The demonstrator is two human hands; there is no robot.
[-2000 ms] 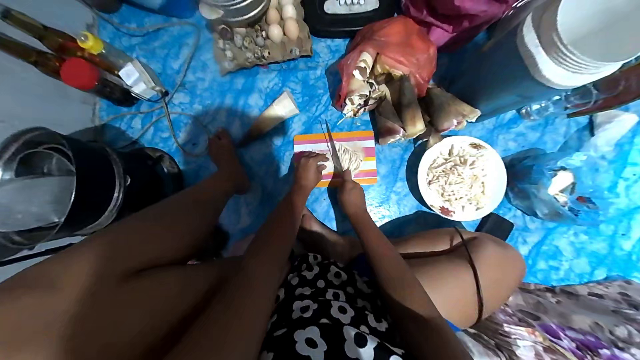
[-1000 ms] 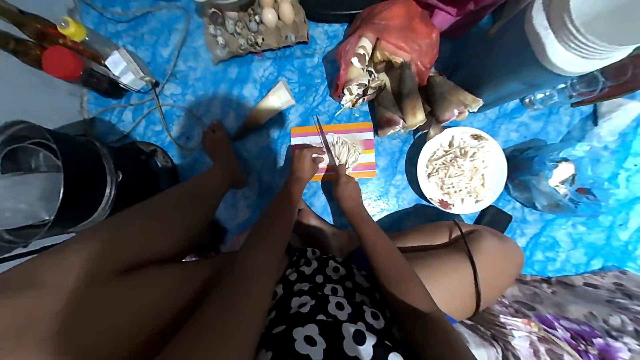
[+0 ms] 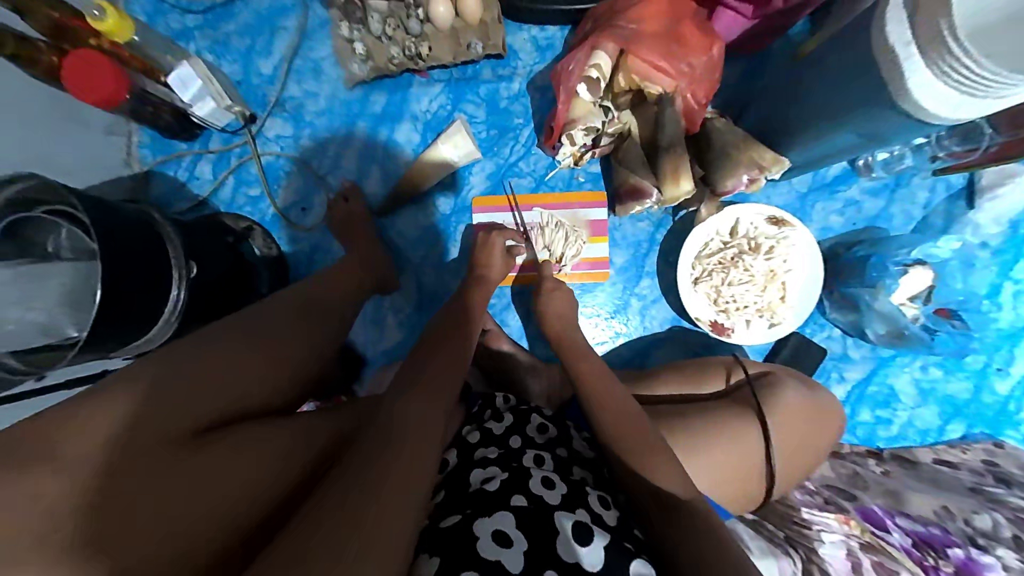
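Observation:
A striped cutting board (image 3: 596, 228) lies on the blue floor covering in front of me. On it is a fan of thin pale strips (image 3: 559, 238), perhaps sliced bamboo shoot. My right hand (image 3: 554, 300) grips a knife (image 3: 523, 221) by its handle; the blade points away from me along the left side of the strips. My left hand (image 3: 494, 252) is at the board's left part, fingers bent close to the blade, on the uncut end of the pale piece, which they mostly hide. A white bowl (image 3: 686, 276) full of similar pale strips stands to the right of the board.
Beyond the board lie a pale cone-shaped piece (image 3: 446, 150), a red plastic bag (image 3: 680, 48) with husked shoots (image 3: 674, 148), and an egg tray (image 3: 476, 48). A blue plastic bag (image 3: 864, 296), a dark phone-like object (image 3: 796, 354) and a large cooler (image 3: 832, 88) are right; bottles (image 3: 96, 78), a cable (image 3: 268, 180) and dark pots (image 3: 136, 264) are left.
The knife and both hands stay at the board, with only small shifts. The fan of strips looks somewhat wider than two seconds ago.

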